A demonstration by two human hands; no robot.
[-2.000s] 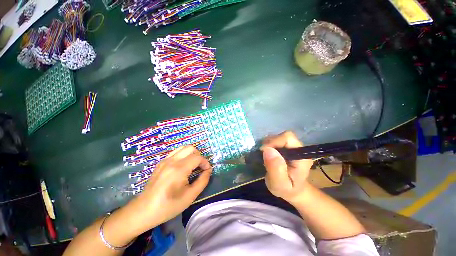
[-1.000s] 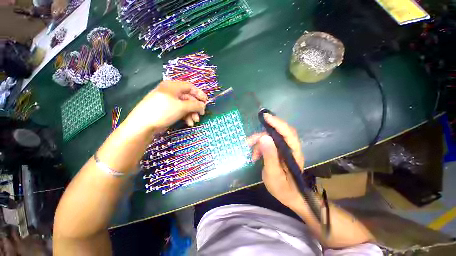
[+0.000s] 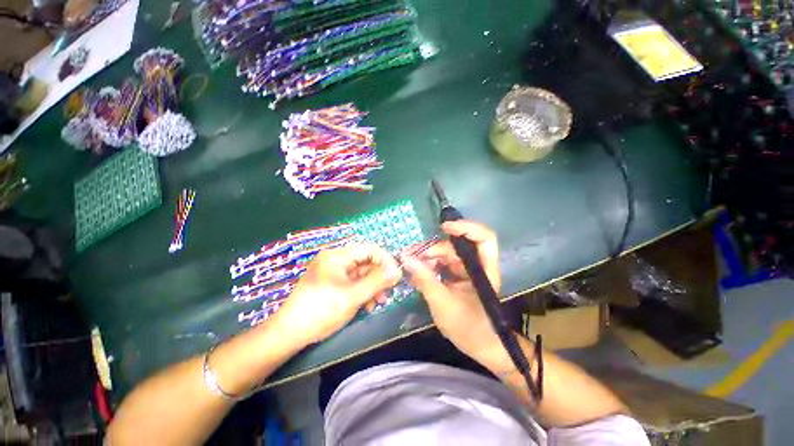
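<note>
A green PCB panel (image 3: 392, 223) lies in front of me, its left part covered by rows of connector leads (image 3: 261, 270). My left hand (image 3: 344, 283) is over the panel with its fingertips closed on a connector lead (image 3: 422, 247). My right hand (image 3: 461, 287) holds the black soldering iron (image 3: 477, 274), its metal tip pointing up and away from the panel. Its fingertips also meet the wires at the left hand's fingers. The hands hide part of the panel. A loose lead pile (image 3: 329, 150) lies beyond the panel.
A yellowish cup (image 3: 529, 125) with grey silvery material stands right. Finished panels with leads (image 3: 326, 43) lie at the back. A bare green panel (image 3: 117, 196), a small bunch of leads (image 3: 182, 219) and bundled leads (image 3: 165, 133) are left. The iron's cord (image 3: 627, 187) curves at right.
My left hand has moved from the loose pile back over the panel with a lead. My right hand has come in to meet it, the iron still held. The view has shifted slightly.
</note>
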